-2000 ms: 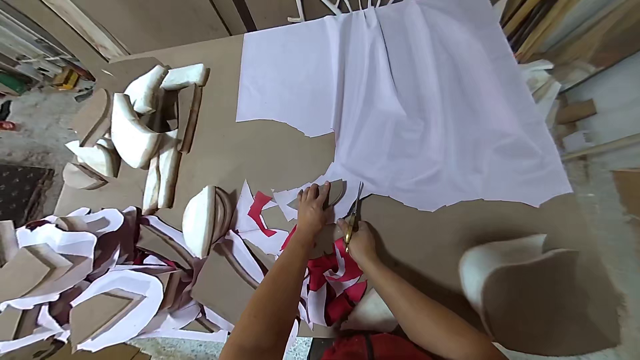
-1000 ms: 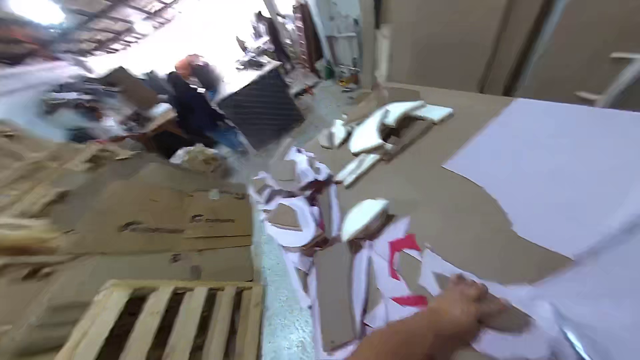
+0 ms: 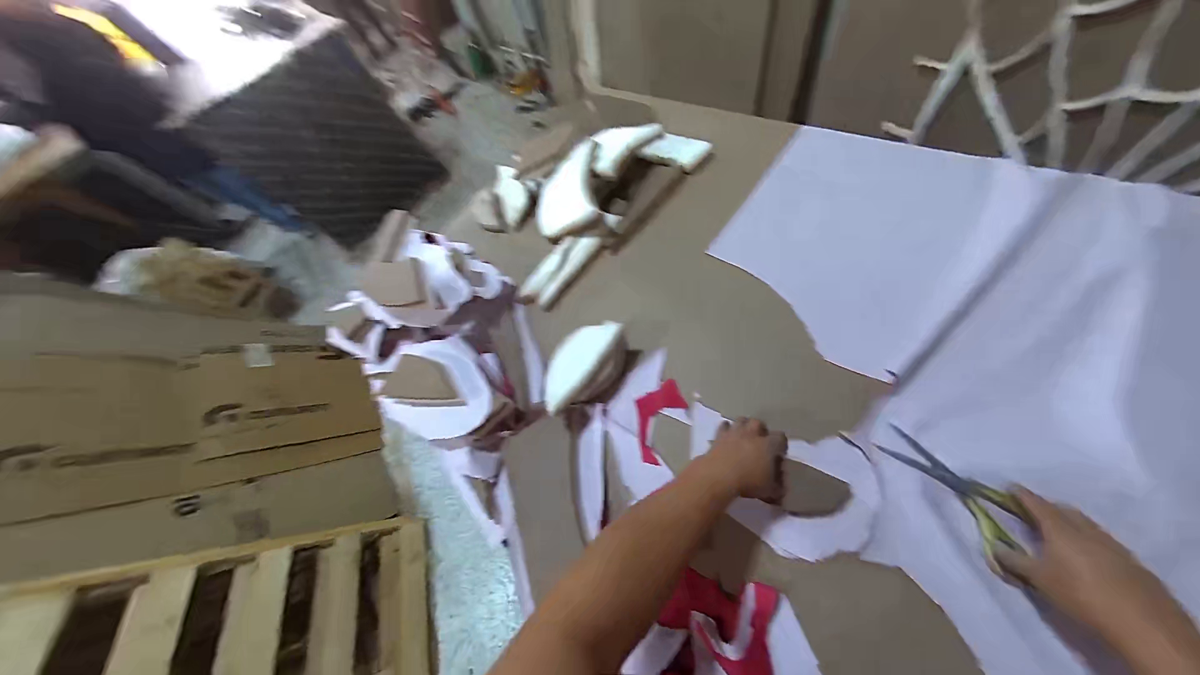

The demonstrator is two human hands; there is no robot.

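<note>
My left hand (image 3: 750, 459) is closed on a small piece of brown board (image 3: 814, 489) that lies on a cut piece of white fabric (image 3: 830, 539). At the right my right hand (image 3: 1055, 548) holds a pair of scissors (image 3: 966, 487) by yellowish handles, its blades parted above the large white fabric sheet (image 3: 1012, 328). Red fabric scraps (image 3: 717, 600) lie below my left forearm, and a small red piece (image 3: 656, 412) is up and left of that hand.
Foam-topped pieces (image 3: 572, 192) and a rounded one (image 3: 581, 366) rest on the brown board tabletop (image 3: 731, 328). White fabric and board cutouts (image 3: 441, 384) pile at its left edge. Flattened cardboard (image 3: 187, 412) and a wooden pallet (image 3: 216, 600) are left; a blurred person (image 3: 103, 84) is beyond.
The view has swung left. My right hand with the scissors has moved away from my left hand, out to the right over the white sheet; two seconds ago both were close together.
</note>
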